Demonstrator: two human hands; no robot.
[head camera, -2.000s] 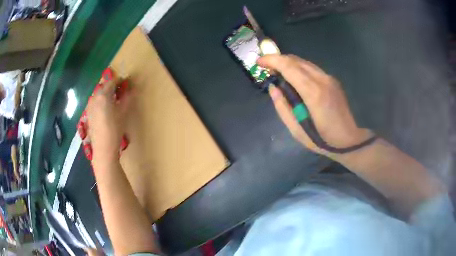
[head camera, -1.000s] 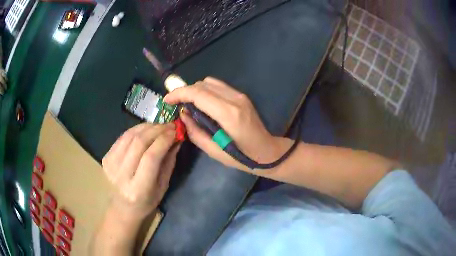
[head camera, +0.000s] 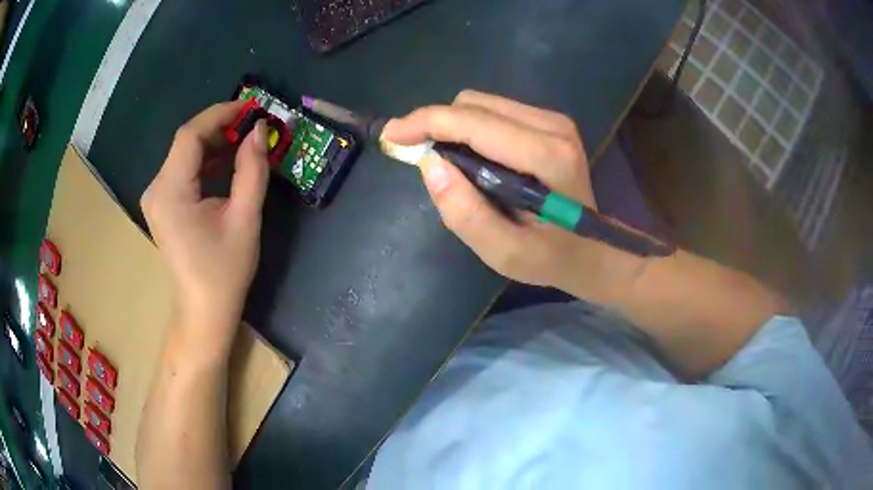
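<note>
A black device housing (head camera: 337, 158) lies on the dark bench top with a green circuit board (head camera: 308, 153) in it. My left hand (head camera: 215, 177) holds a red component (head camera: 251, 117) with a yellow round centre between thumb and fingers, over the board's left part. My fingers hide some of that part. My right hand (head camera: 517, 172) grips the soldering iron (head camera: 498, 180), black with a green band and pale collar. Its purplish tip points left, over or near the housing's upper edge; I cannot tell if it touches.
A tan cardboard sheet (head camera: 115, 258) with rows of red components (head camera: 69, 330) lies at the left, beside the green conveyor (head camera: 48, 67). A dark speckled mat (head camera: 349, 19) lies at the far side. A carton with a white grid (head camera: 756, 86) stands at the right, beyond the bench edge.
The housing is turned, with its board showing a different side up or end. My left hand has moved up with the red component to the board. My right hand and iron have moved right, off the board.
</note>
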